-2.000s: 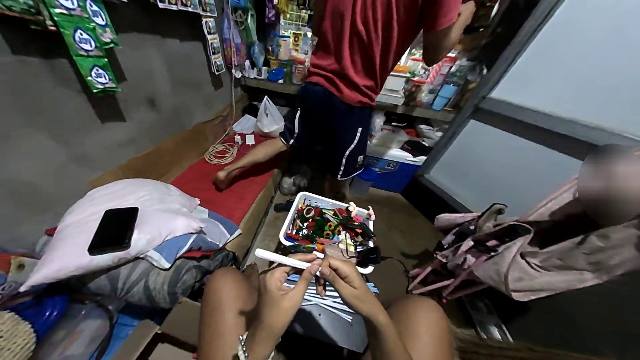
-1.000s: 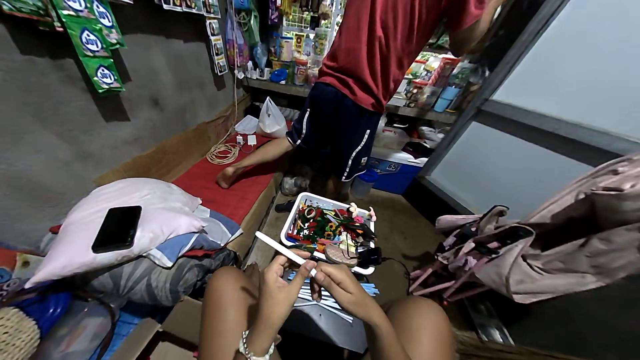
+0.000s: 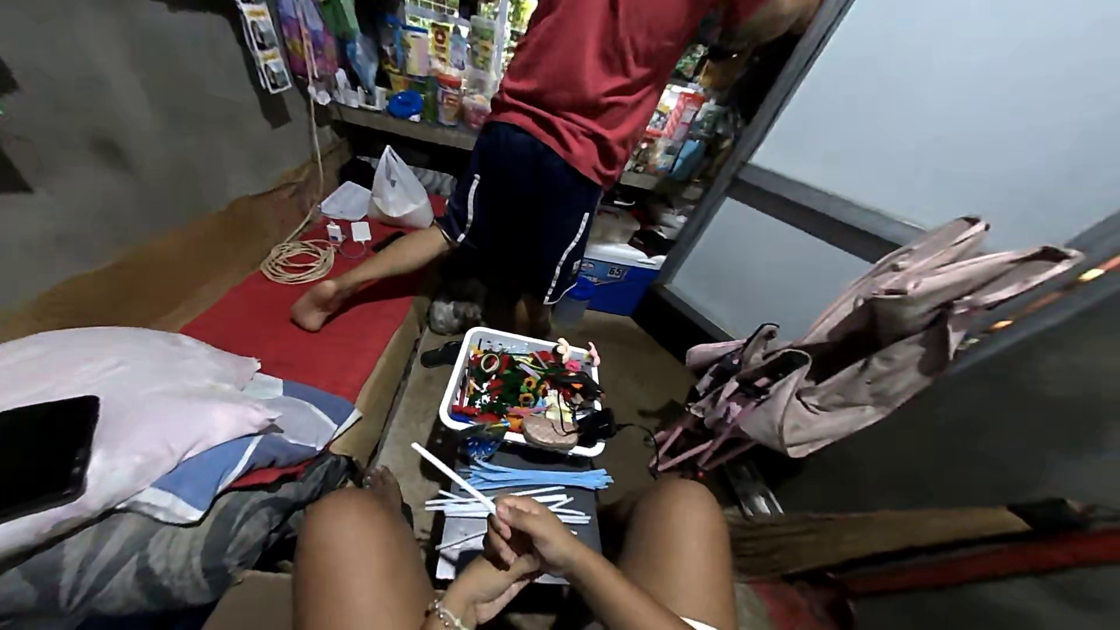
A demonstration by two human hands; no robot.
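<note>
Between the knees, my right hand (image 3: pixel 534 525) closes its fingers on the lower end of a thin white stick (image 3: pixel 451 475), which points up and to the left. My left hand (image 3: pixel 490 573), with a bracelet at the wrist, touches my right hand from below; its fingers are partly hidden, and whether it also grips the stick is not clear. Under and behind the hands, white strips (image 3: pixel 560 500) and a bundle of light blue strips (image 3: pixel 534 477) lie on a dark surface. Beyond them stands a white plastic basket (image 3: pixel 451 394) full of colourful craft pieces.
A person in a red shirt (image 3: pixel 595 79) stands ahead by store shelves, one foot on a red mat (image 3: pixel 254 332). To the left, a phone (image 3: pixel 44 455) lies on a pillow (image 3: pixel 166 385). A folded pink stroller (image 3: pixel 814 385) is at the right, a blue cooler (image 3: pixel 612 280) farther back.
My hands have moved closer together, with my right hand now over my left. The white stick still points up and left. The view has shifted somewhat.
</note>
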